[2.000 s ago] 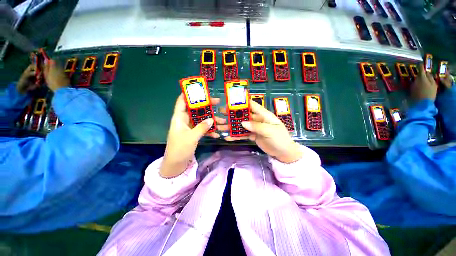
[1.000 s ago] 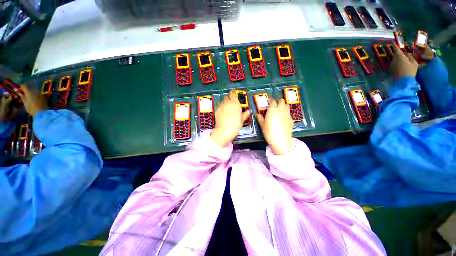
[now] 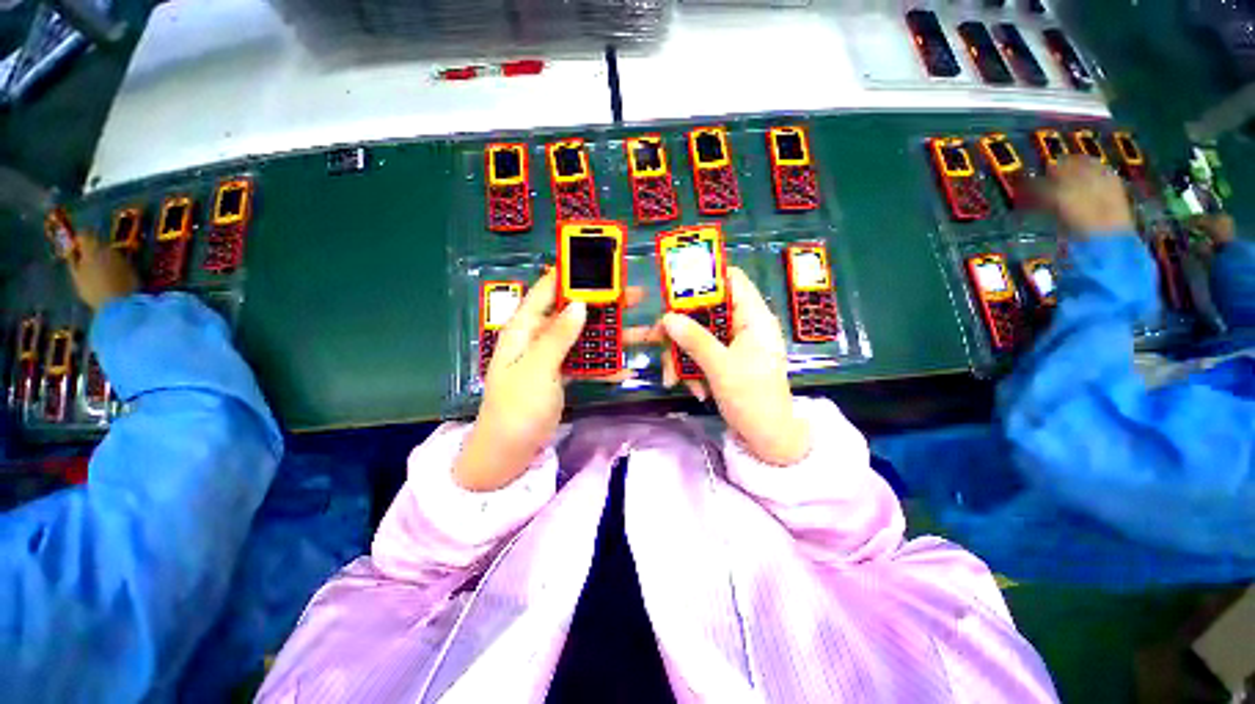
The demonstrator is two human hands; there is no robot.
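Observation:
My left hand (image 3: 530, 360) holds a red keypad phone (image 3: 593, 261) upright, its orange-rimmed screen dark. My right hand (image 3: 736, 360) holds a second keypad phone (image 3: 692, 266) beside it, its screen glowing white. Both are raised above a clear blister tray (image 3: 852, 330) on the green bench. Several phones with dark screens lie in the tray's back row. In the front row, a phone with a lit screen (image 3: 812, 293) lies at the right, and another (image 3: 502, 305) at the left is partly hidden by my left hand.
Workers in blue sleeves (image 3: 193, 371) are at trays of phones on my left and right. A small black part (image 3: 347, 160) lies on the green surface. Red pieces (image 3: 523, 68), stacked trays (image 3: 482, 21) and dark phones (image 3: 933, 44) are on the white strip.
My hands were down at the front row of the tray; they now hold two phones raised from it. The right-hand worker's near hand has moved over their tray.

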